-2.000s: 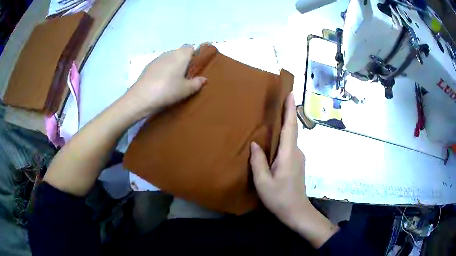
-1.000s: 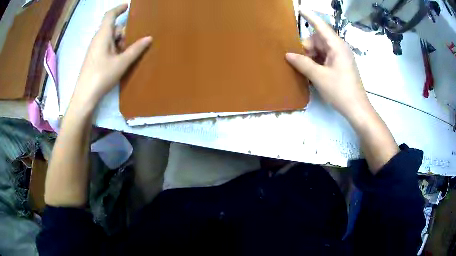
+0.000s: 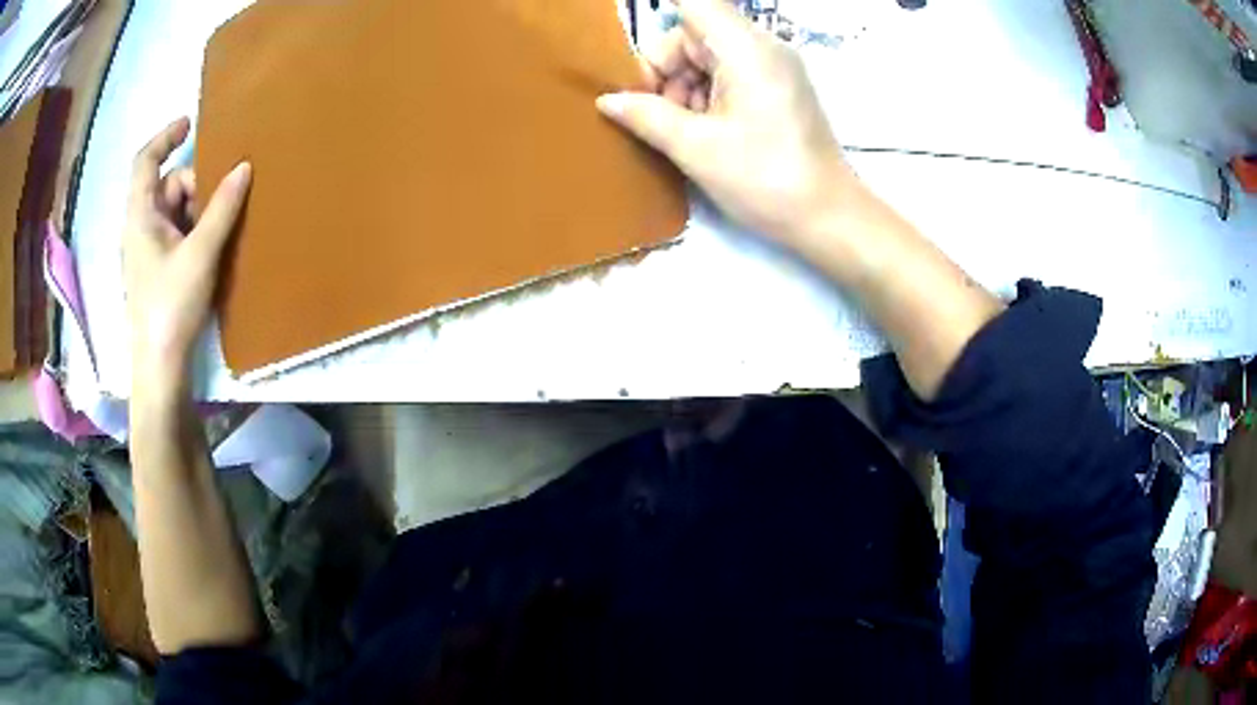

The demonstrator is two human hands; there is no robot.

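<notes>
A brown panel [image 3: 427,179] lies on the white table with its top cut off by the picture's edge. A thin white edge of the white panel [image 3: 455,306] shows under its near side. My left hand [image 3: 179,262] grips the left edge, thumb on top and fingers at the side. My right hand [image 3: 751,131] grips the right edge, thumb on top and fingers partly hidden at the edge.
The white table [image 3: 965,248] has a long dark seam. Red-handled snips [image 3: 1099,90] lie at the upper right. A stack of brown panels [image 3: 28,234] and pink strips [image 3: 62,289] are at the left. A woven sack [image 3: 48,551] is at the lower left.
The brown panel was bent in both hands, then lay flat over the white one. Now both have turned anticlockwise and sit further left in view. The view has shifted, and the machine head is mostly out.
</notes>
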